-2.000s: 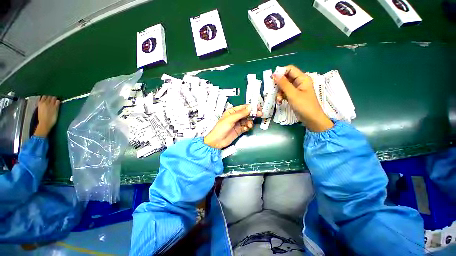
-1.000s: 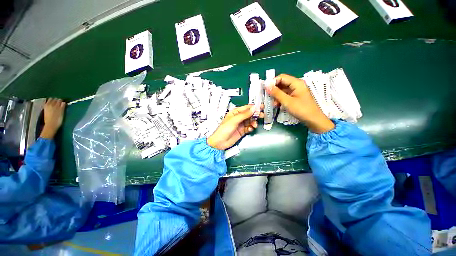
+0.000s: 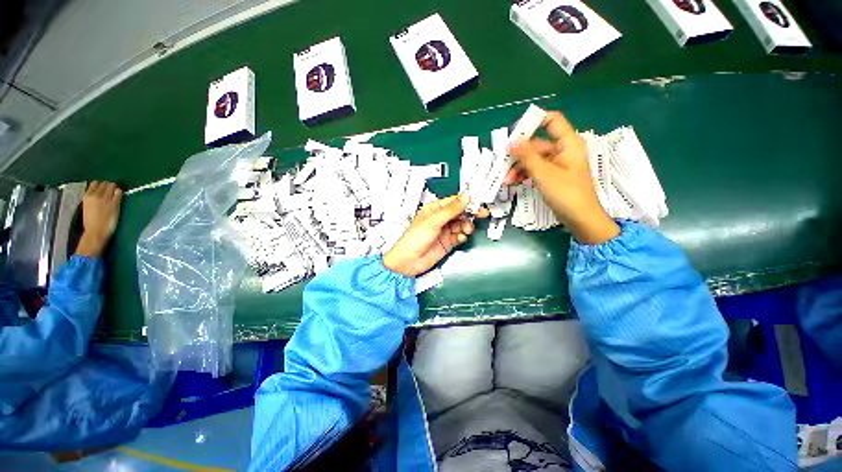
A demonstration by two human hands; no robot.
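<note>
A narrow white folded leaflet (image 3: 513, 152) is held tilted between my two hands. My right hand (image 3: 556, 168) pinches its upper part. My left hand (image 3: 438, 234) holds its lower end with thumb and fingers. A few upright strips (image 3: 470, 164) lie side by side just beyond my fingers. A messy heap of white printed strips (image 3: 342, 203) lies left of my hands. A neater, fanned leaflet stack (image 3: 630, 173) lies right of them, partly hidden by my right hand.
A crumpled clear poly bag (image 3: 189, 267) lies left of the heap and hangs over the bench edge. White smart band boxes (image 3: 434, 60) stand in a spaced row on the far green strip. Another worker's hand (image 3: 100, 217) rests by grey and brown box shapes at far left.
The white boxes have shifted left, and another shows at the far right. My right hand has raised and tilted a strip; my left hand has hardly moved.
</note>
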